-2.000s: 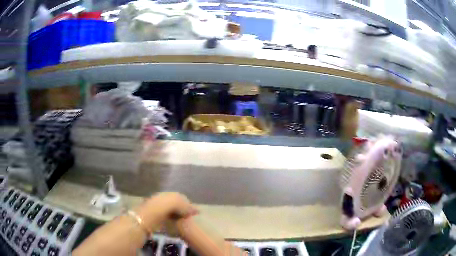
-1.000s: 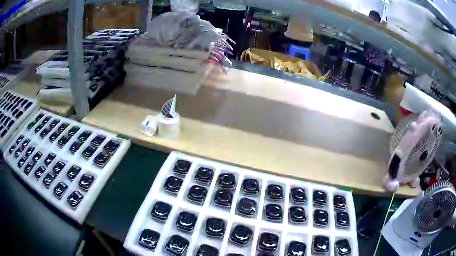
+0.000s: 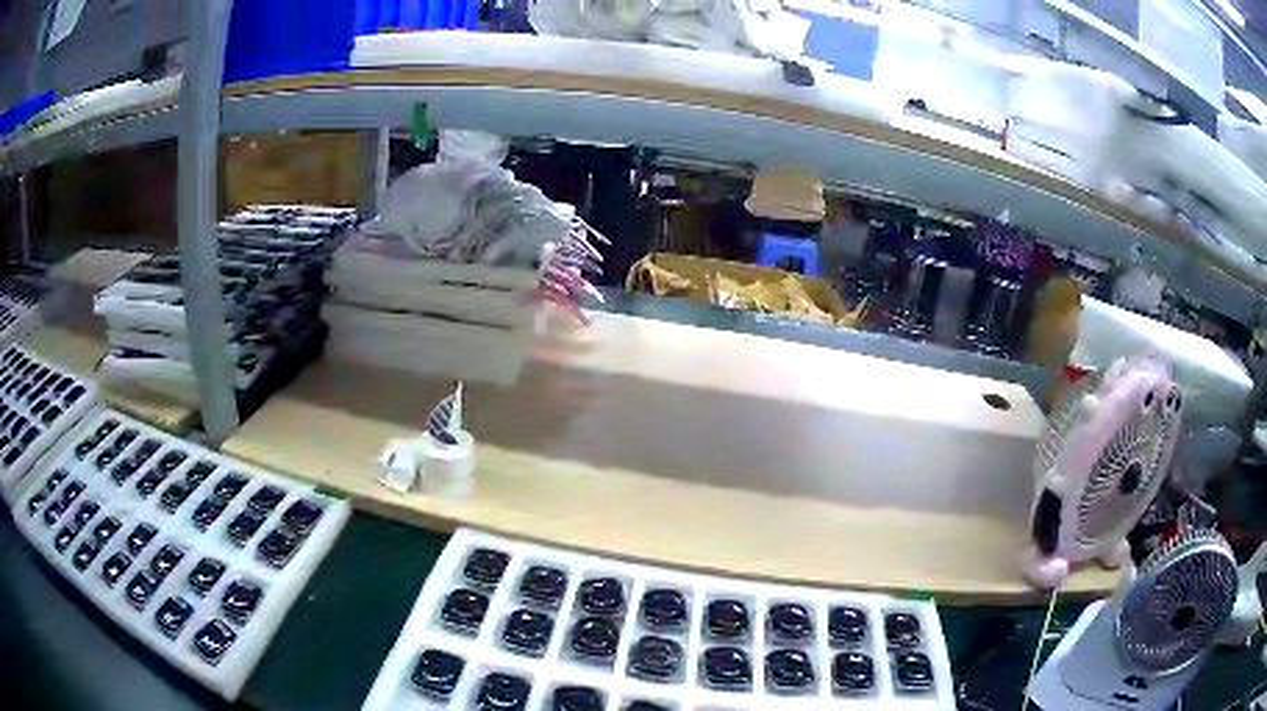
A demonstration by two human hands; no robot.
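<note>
No hand shows in the head view. A white foam tray (image 3: 525,554) with rows of black watch bodies (image 3: 664,606) lies at the bottom centre, cut off by the lower edge. A second such tray (image 3: 309,581) lies at the left, slightly turned, with more trays beyond it. On the pale wooden board (image 3: 653,517) stands a larger label roll (image 3: 449,464) with a gridded strip (image 3: 446,415) sticking up. A small label roll (image 3: 399,465) lies just left of it.
White stacked trays (image 3: 424,317) with a crumpled grey cloth (image 3: 466,211) stand on the board's left. A pink fan (image 3: 1107,470) and a white fan (image 3: 1178,607) stand at the right. A metal post (image 3: 204,222) rises at the left; a shelf (image 3: 611,129) crosses above.
Both forearms, seen two seconds ago, are out of view. Since one second ago the view has tilted up: the trays and board sit lower and more shelf shows.
</note>
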